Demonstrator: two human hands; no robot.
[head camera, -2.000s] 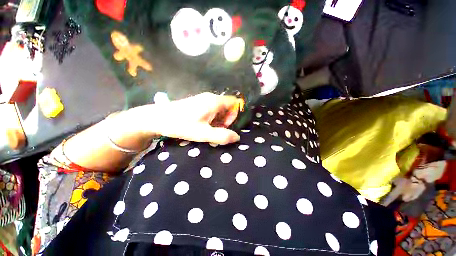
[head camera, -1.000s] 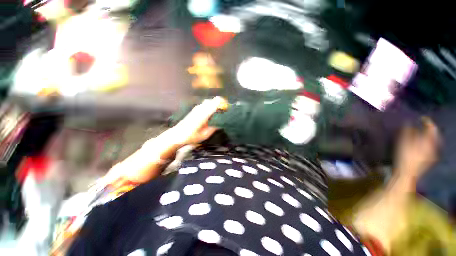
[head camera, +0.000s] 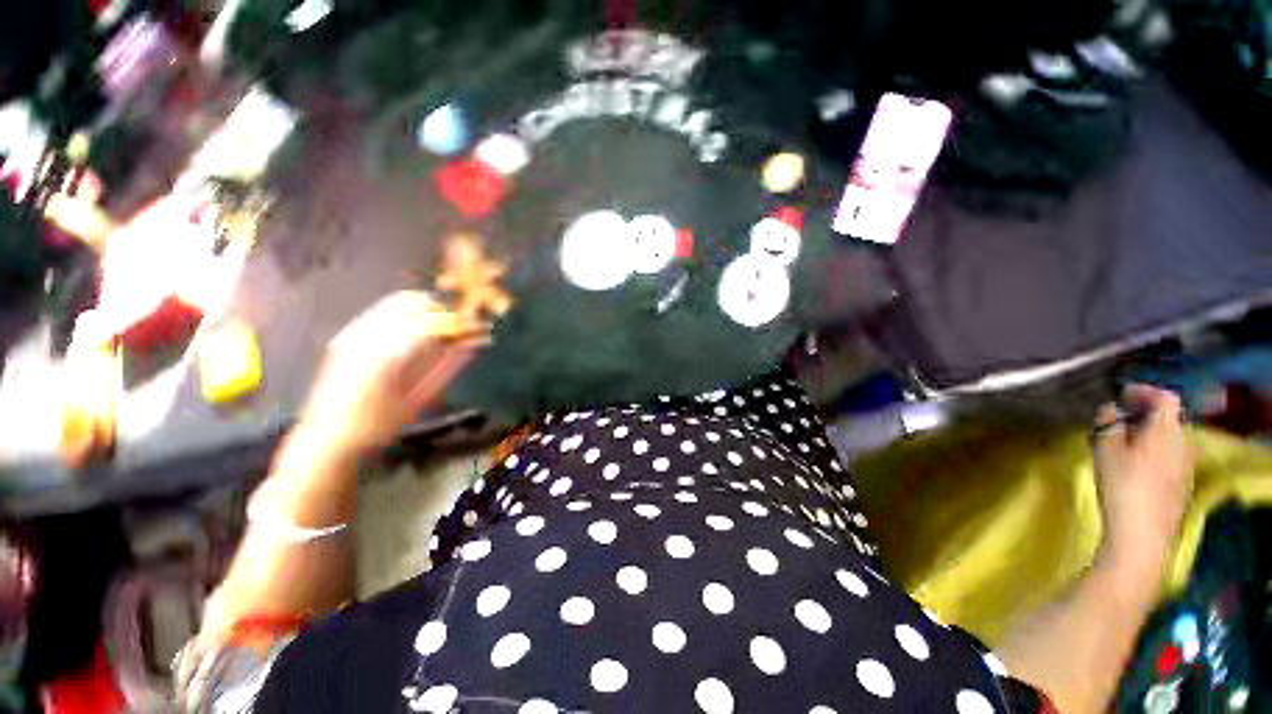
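The dark green plush wreath (head camera: 600, 349) lies on the table edge and the polka-dot apron. It shows white arced lettering, a red heart, a gingerbread man, snowmen and small round appliqués. My left hand (head camera: 405, 356) holds the wreath's lower left edge beside the gingerbread man (head camera: 472, 279). My right hand (head camera: 1147, 453) is off the wreath, far right above the yellow sack. Its fingers are bent and close together; blur hides whether they hold anything thin.
A bright smartphone (head camera: 893, 168) lies right of the wreath. A yellow block (head camera: 229, 363) and glaring red-and-white items are at left. The yellow sack (head camera: 990, 516) is below the right table edge. More green wreaths are piled behind.
The view has shifted. The wreath now lies flatter with its lettering visible. My left hand has moved to the wreath's left edge. My right hand, unseen at first, has come into view at right.
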